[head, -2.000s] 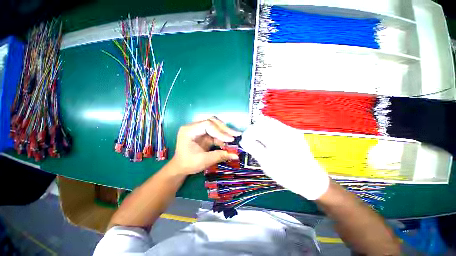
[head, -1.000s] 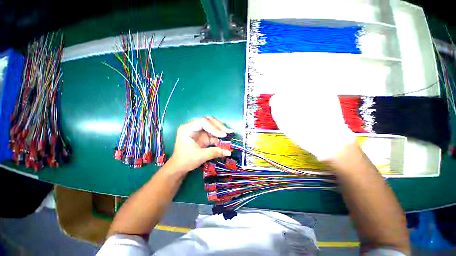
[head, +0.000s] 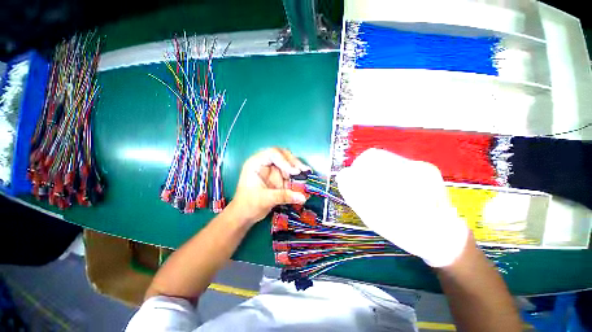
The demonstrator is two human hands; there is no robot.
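Note:
My bare left hand [head: 265, 185] holds a red connector housing [head: 298, 186] between thumb and fingers, with a dark part at its upper side. Several coloured wires [head: 319, 188] run right from it. My gloved right hand [head: 402, 204] is just right of the housing, over the tray's left edge; its fingertips are washed out, so I cannot tell whether it holds a wire. Work-in-progress harnesses [head: 324, 240] lie below my hands, with red and black housings at their left ends.
The wire tray [head: 546, 204] on the right holds blue wires [head: 425, 50], red wires [head: 422, 150], black wires [head: 552, 165] and yellow wires [head: 487, 211]. Two harness bundles [head: 195, 142] [head: 68, 139] lie left. A blue bin [head: 29, 130] stands far left, a cardboard box [head: 107, 266] below.
My right hand moved from the housing to over the red wires, then back left near the housing. My left hand kept hold of the housing. The view shifted slightly.

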